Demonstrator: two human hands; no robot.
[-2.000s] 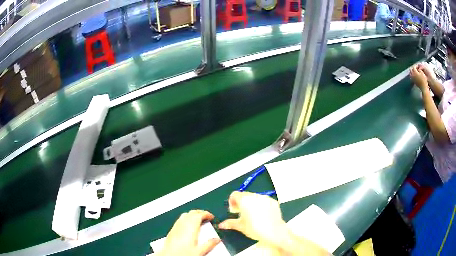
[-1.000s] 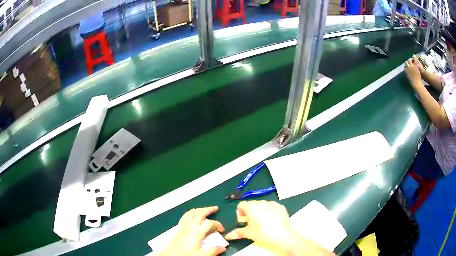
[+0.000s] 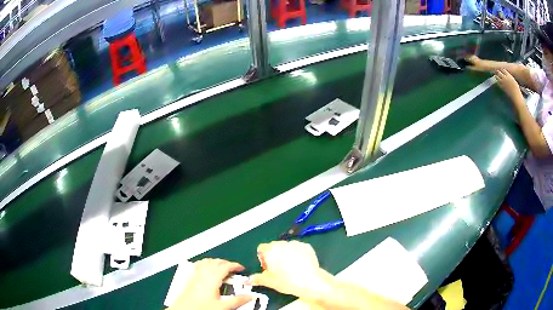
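Observation:
A white hang-tab retail box [image 3: 242, 284] lies on the green worktop at the bottom centre, its looped tab at its right end. My left hand [image 3: 209, 284] grips it from the left, thumb and fingers around its body and covering much of it. My right hand [image 3: 285, 264] is at the box's upper right edge, fingertips close together against it. Whether the fingertips pinch something small cannot be told. A blank white sheet [image 3: 388, 269] lies under my right forearm. Another white piece [image 3: 176, 283] shows left of my left hand.
Blue-handled cutters [image 3: 315, 227] lie beyond my right hand, beside a curled white sheet [image 3: 412, 194]. A metal post [image 3: 377, 79] stands at the belt rail [image 3: 224, 235]. Boxes lie on the belt, two by the diagonal white bar [image 3: 104, 200]. A person [image 3: 527, 115] reaches over the belt at right.
The box under my hands now shows its tab and dark print. My right hand has moved slightly left. A belt box has travelled left past the post. The other person's hand has reached over the belt.

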